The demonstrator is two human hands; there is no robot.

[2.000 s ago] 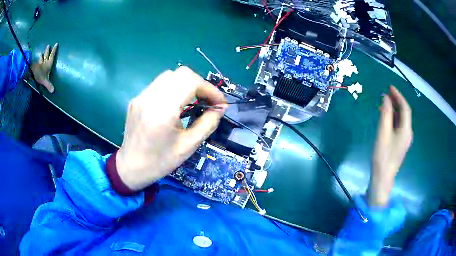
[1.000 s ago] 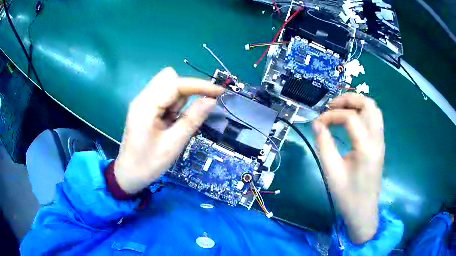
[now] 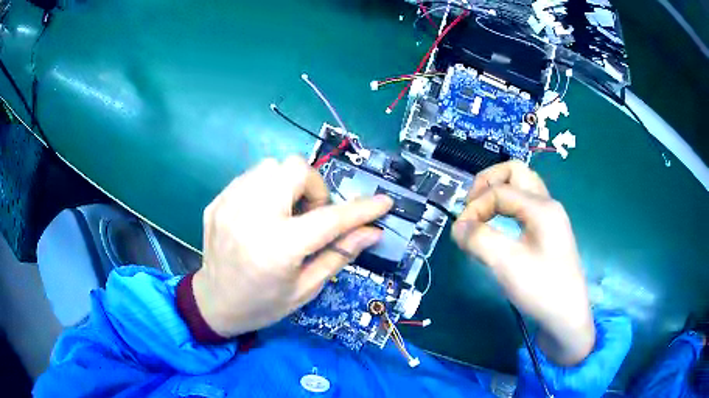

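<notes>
The near device unit (image 3: 354, 185) lies open in front of me, its blue main board (image 3: 330, 311) at the end nearest my body. My left hand (image 3: 373, 218) is over the grey cover plate, index fingertip at a dark strip; I cannot tell if it grips anything. My right hand (image 3: 460, 225) pinches a thin black cable (image 3: 441, 208) at the unit's right edge. The cable's loose end (image 3: 527, 334) hangs down past my right wrist. A multicolour wire harness (image 3: 400, 342) sticks out beside the board. My left hand hides part of the unit.
A second open unit with a blue board (image 3: 486, 105) and a black heat sink (image 3: 460, 154) lies beyond. White scraps (image 3: 556, 116) lie beside it. A dark tray (image 3: 587, 47) is at the upper right. A grey stool (image 3: 82, 253) stands at the left, below the green bench edge.
My left hand has moved right and down over the cover plate. My right hand has come in from the right and closed on the black cable. The other person's hand at the left is gone from view.
</notes>
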